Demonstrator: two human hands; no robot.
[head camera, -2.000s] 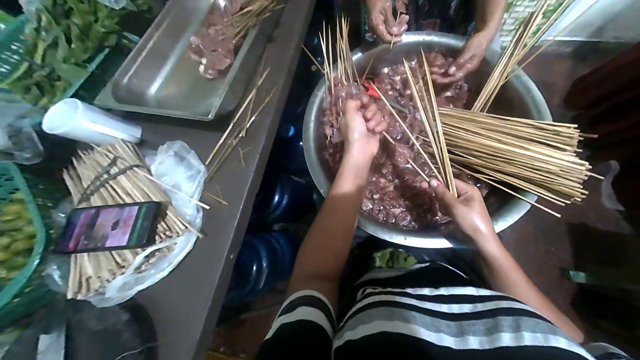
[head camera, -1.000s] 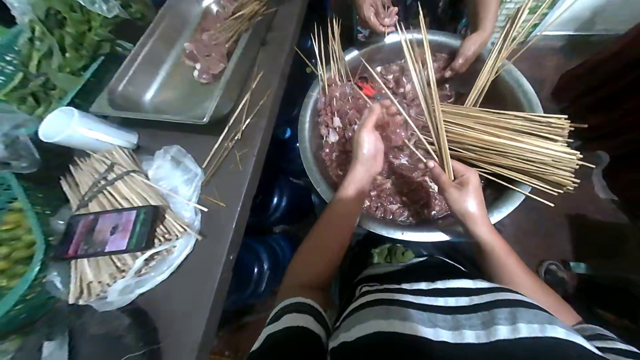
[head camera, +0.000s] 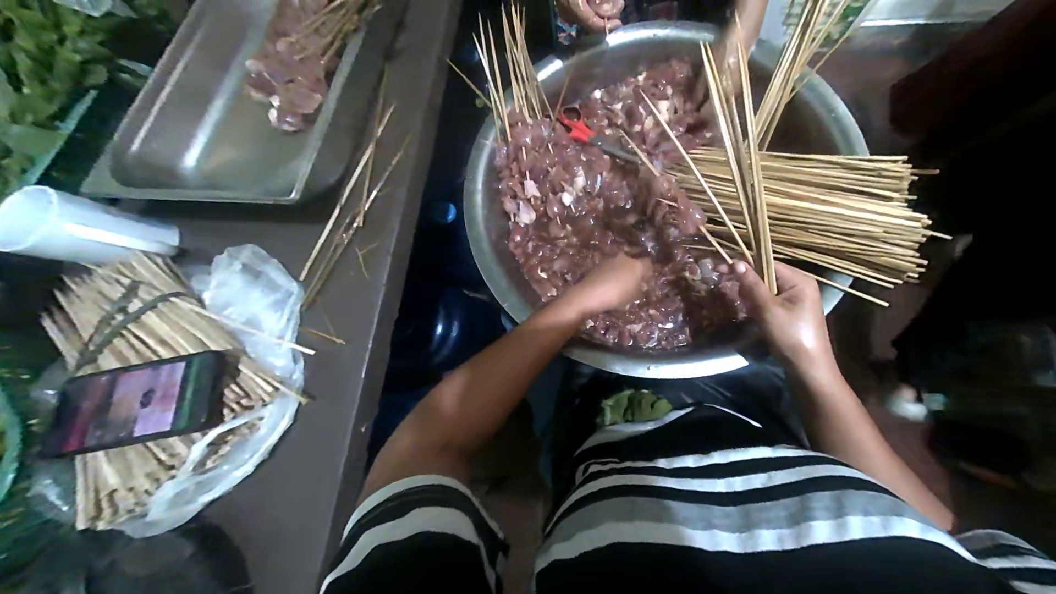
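A wide metal basin (head camera: 487, 247) holds raw meat pieces (head camera: 561, 214). My left hand (head camera: 615, 285) is down in the meat, its fingertips hidden, so what it grips cannot be seen. Several wooden skewers (head camera: 755, 198) stand in my right hand (head camera: 784, 309), its fingers closed around their lower ends. A thick bundle of skewers (head camera: 833, 206) lies across the basin's right side, just beyond that hand. Red-handled scissors (head camera: 577, 124) rest on the meat. Loaded skewers (head camera: 516, 70) lean at the basin's far left, and more skewers (head camera: 796, 66) lean at its far right.
Another person's hands (head camera: 598, 12) are at the basin's far edge. On the table (head camera: 330, 421) at the left are a metal tray (head camera: 206, 107) with meat, a white cup (head camera: 82, 227), loose skewers (head camera: 351, 198), and a phone (head camera: 136, 404) on bagged sticks (head camera: 124, 330). Leafy greens (head camera: 49, 66) lie behind.
My left hand has gone from the upright skewers at the basin's left down into the meat nearer me. My right hand still holds its skewers.
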